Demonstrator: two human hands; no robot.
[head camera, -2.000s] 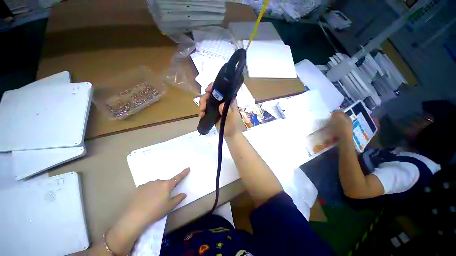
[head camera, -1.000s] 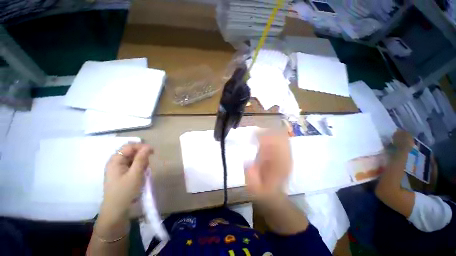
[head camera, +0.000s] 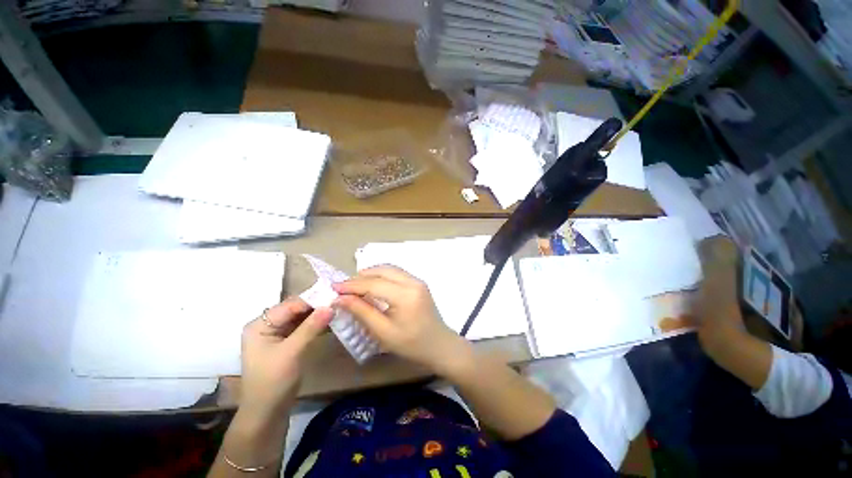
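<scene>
A flexible white pad sheet (head camera: 352, 334) with rows of raised dots is bent between my hands. My left hand (head camera: 285, 338) pinches its left side between thumb and fingertips. My right hand (head camera: 397, 313) has its fingertips at the sheet's upper part, touching it; whether a single pad is between them is too small to tell. A flat white back cover (head camera: 467, 280) lies on the bench behind my right hand, partly hidden by it. The black electric screwdriver (head camera: 553, 201) hangs tilted above that cover from a yellow cord, held by no hand.
White covers lie at left (head camera: 177, 313) and are stacked behind (head camera: 248, 173). A clear screw tray (head camera: 378, 175), loose white sheets (head camera: 509, 154) and a tall pile (head camera: 486, 42) stand behind. Another cover (head camera: 598, 303) lies right. A coworker's arm (head camera: 733, 327) is at far right.
My right hand has let go of the screwdriver and come left to the pad sheet. My left hand has picked up the sheet and raised it. The screwdriver has swung right and tilted.
</scene>
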